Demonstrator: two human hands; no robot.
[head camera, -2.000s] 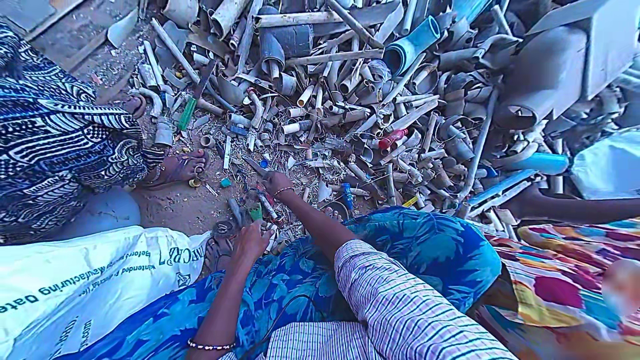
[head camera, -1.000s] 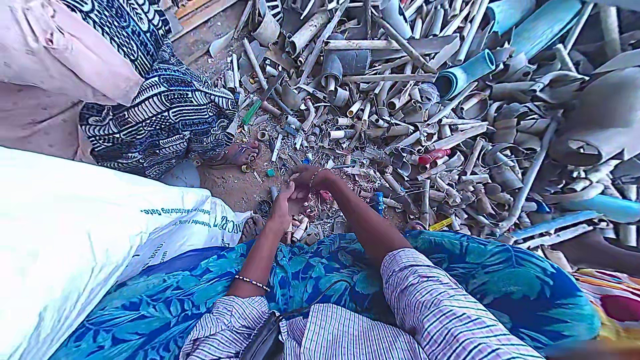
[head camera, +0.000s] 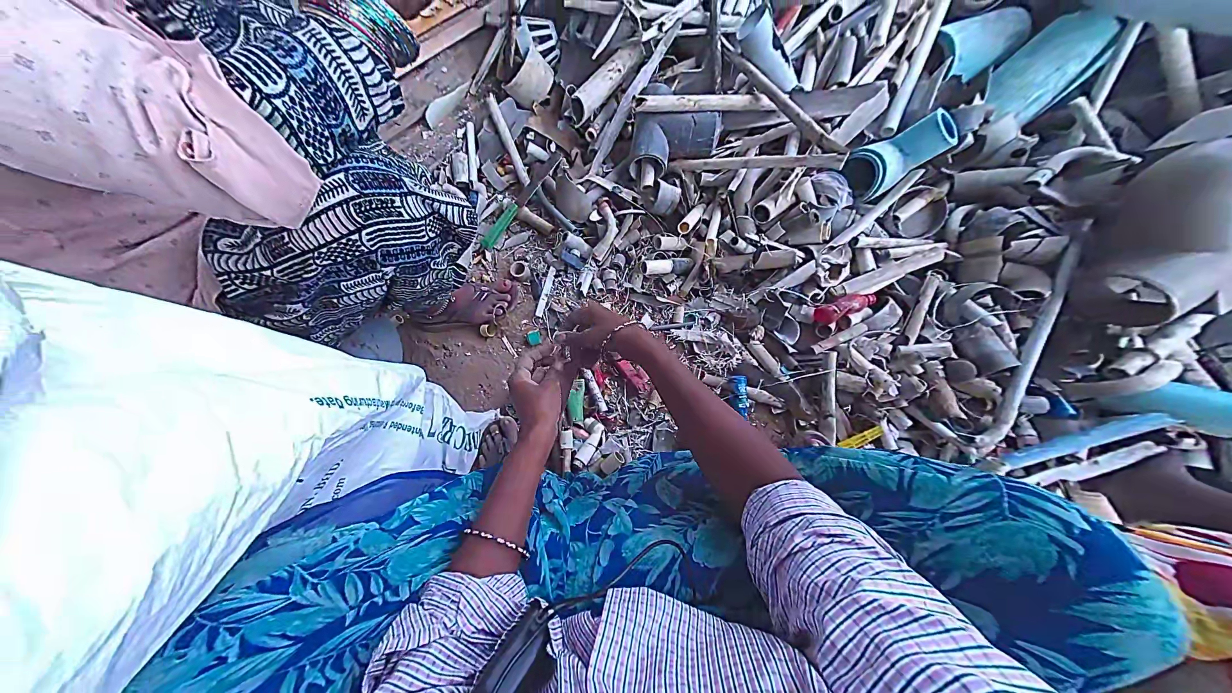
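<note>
My left hand (head camera: 539, 380) and my right hand (head camera: 595, 335) meet over the near edge of a pile of scrap plastic pipe (head camera: 770, 192). The fingers of both are bent close together; whether a small piece is between them cannot be made out. Just left of them a small green piece (head camera: 534, 338) lies on the dirt. Below my right hand are a red piece (head camera: 631, 376) and a pale green piece (head camera: 576, 400), with short cream pipe pieces (head camera: 589, 445) nearer me. A blue piece (head camera: 739, 396) lies to the right.
A large white sack (head camera: 241, 423) with print fills the left side. Beyond it a person in a patterned garment (head camera: 366, 231) has a bare foot (head camera: 476, 303) near my hands. Larger grey pipes (head camera: 1165, 231) and a light-blue pipe (head camera: 905, 154) lie on the right.
Two seconds ago my hands were apart, the right one farther out over the scrap; they have come together. The view has shifted, showing more of the person at the left.
</note>
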